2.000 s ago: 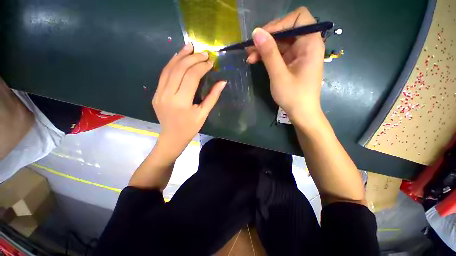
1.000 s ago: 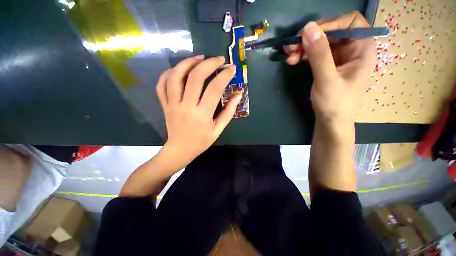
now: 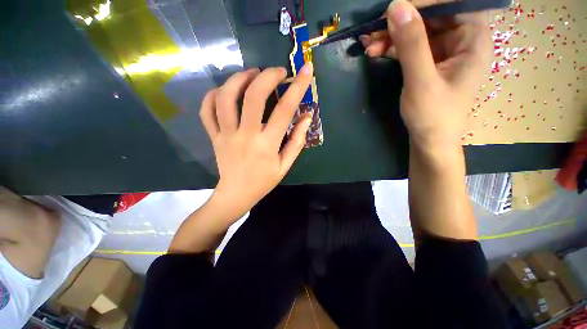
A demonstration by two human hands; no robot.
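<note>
A narrow circuit board assembly (image 3: 307, 90) lies on the dark green bench, with a blue section and a speckled end nearer me. My left hand (image 3: 257, 122) presses on it with its fingertips, hiding part of it. My right hand (image 3: 441, 74) holds black tweezers (image 3: 412, 16). Their points are at the orange-gold flex cable (image 3: 318, 40) beside the blue section. Whether the points grip anything cannot be told. A black module (image 3: 267, 9) lies at the board's upper end, with thin wires and a small silvery-white piece (image 3: 285, 22) beside it.
Clear film (image 3: 206, 32) with yellow tape (image 3: 145, 64) lies left of the board. A tan sheet (image 3: 534, 96) with red and white specks lies at the right. A person's arm (image 3: 29, 222) is at lower left. Cardboard boxes (image 3: 100, 289) stand on the floor.
The hands have moved from the yellow tape to the circuit board assembly. Since one second ago, my left index finger has moved up the board and the tweezer points have shifted onto the flex cable.
</note>
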